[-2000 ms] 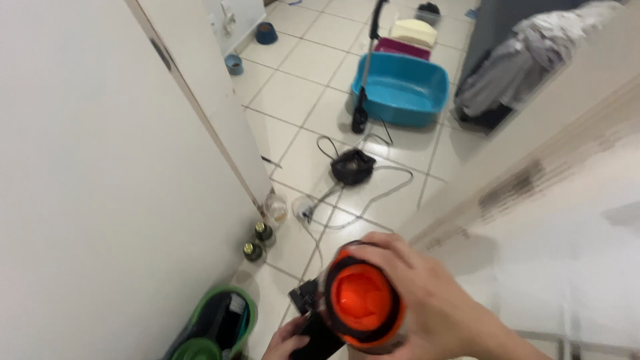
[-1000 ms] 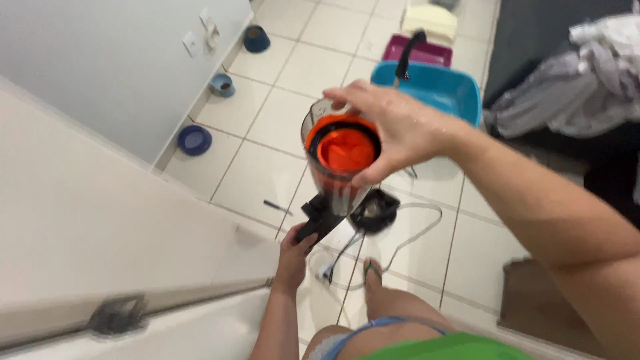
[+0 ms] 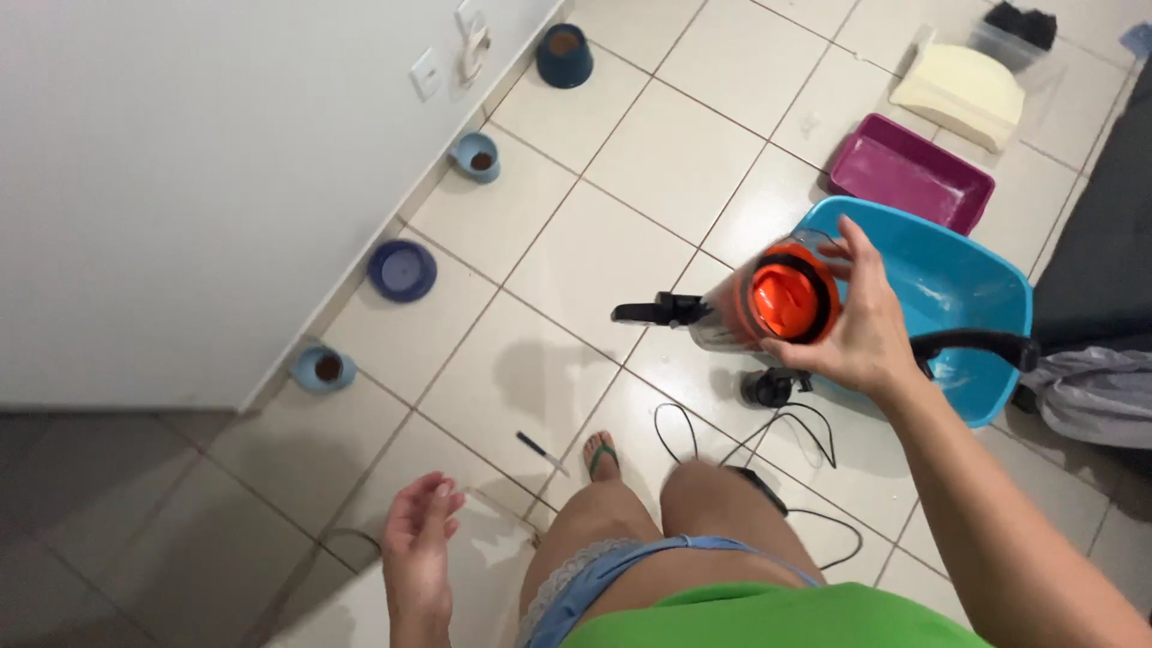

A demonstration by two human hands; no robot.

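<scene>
In the head view my right hand [image 3: 868, 324] is closed around the rim end of a clear cylindrical container with an orange insert [image 3: 785, 301], which looks like a vacuum cleaner's dust cup. A black handle or latch piece [image 3: 661, 310] sticks out from its far side, to the left. My left hand [image 3: 421, 535] is at the lower left, fingers loosely curled, with nothing in it. Beyond the right hand, a black upright handle [image 3: 976, 345] crosses the blue plastic basin [image 3: 1012, 297]. A black round-ended part [image 3: 768, 387] with a cord lies on the floor below the container.
Pet bowls [image 3: 402, 270] line the wall at left. A knife [image 3: 540, 450] lies on the tiles near my foot. A magenta tray [image 3: 909, 171] and a cream plastic piece [image 3: 963, 90] lie beyond the basin. Grey cloth [image 3: 1102, 396] is at right; black cord [image 3: 832, 531] runs by my legs.
My left hand has let go of the black part under the container and moved away, down and left. My right hand still holds the container, now tilted sideways. The view has shifted.
</scene>
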